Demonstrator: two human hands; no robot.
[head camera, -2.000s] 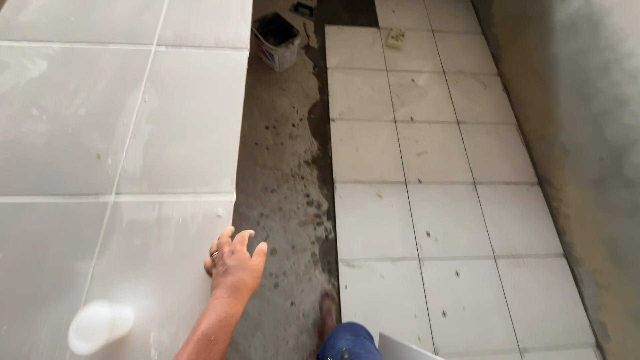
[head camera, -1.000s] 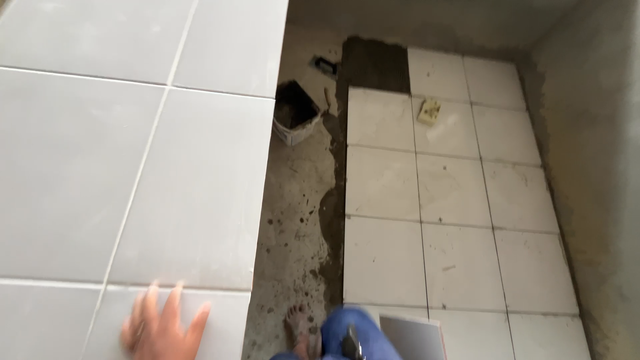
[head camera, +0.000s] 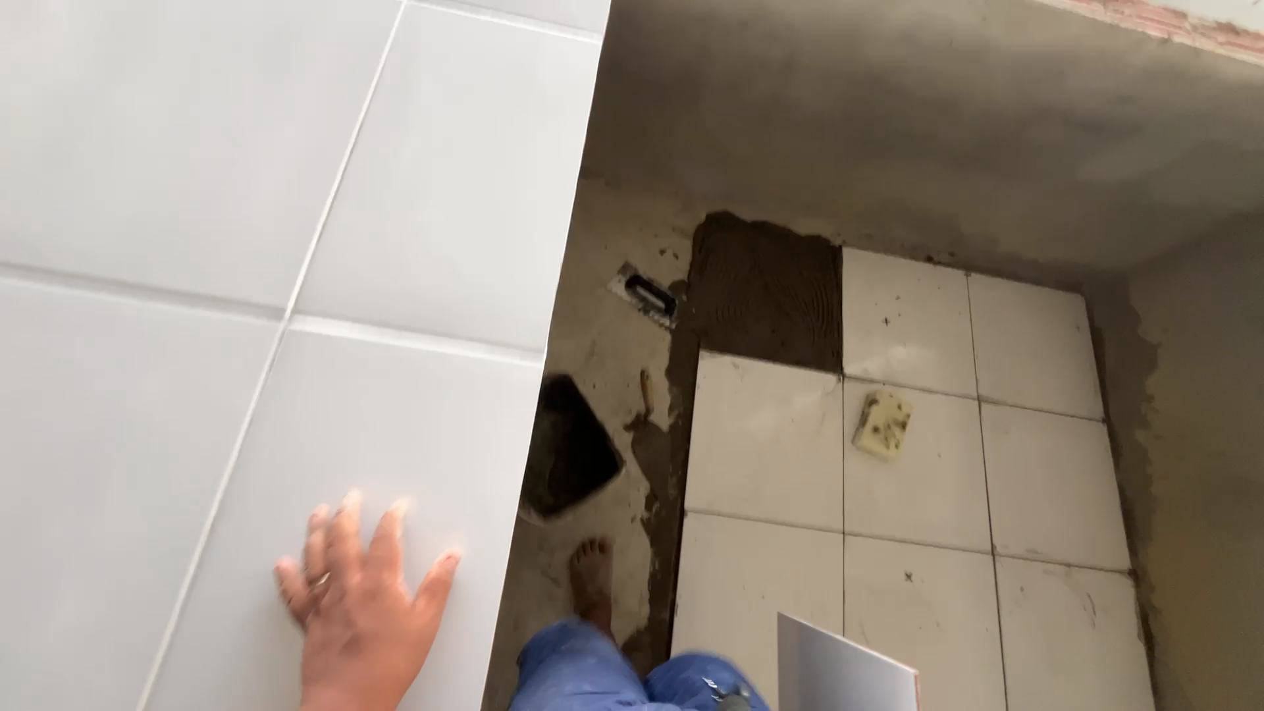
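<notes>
My left hand (head camera: 365, 602) lies with its fingers spread on the light grey tiled wall (head camera: 425, 425), holding nothing. My right hand is out of view. A loose white tile (head camera: 844, 662) stands on edge at the bottom, right of my knees; what holds it is hidden. White floor tiles (head camera: 765, 434) lie in rows on the right. Beyond them at the left corner is a patch of combed mortar (head camera: 765, 291). A notched trowel (head camera: 647, 293) lies on bare concrete left of the patch. A stained yellow sponge (head camera: 884, 425) rests on a tile.
A dark-mouthed bucket (head camera: 568, 449) stands beside the tiled wall, partly hidden by it. A small tool with a wooden handle (head camera: 646, 392) lies on the concrete. My bare foot (head camera: 591, 578) is below the bucket. Rough plaster walls (head camera: 889, 128) close off the far and right sides.
The view has moved forward, closer to the mortar patch and trowel. My left hand has moved along the tiled wall with it. More of the loose tile shows now.
</notes>
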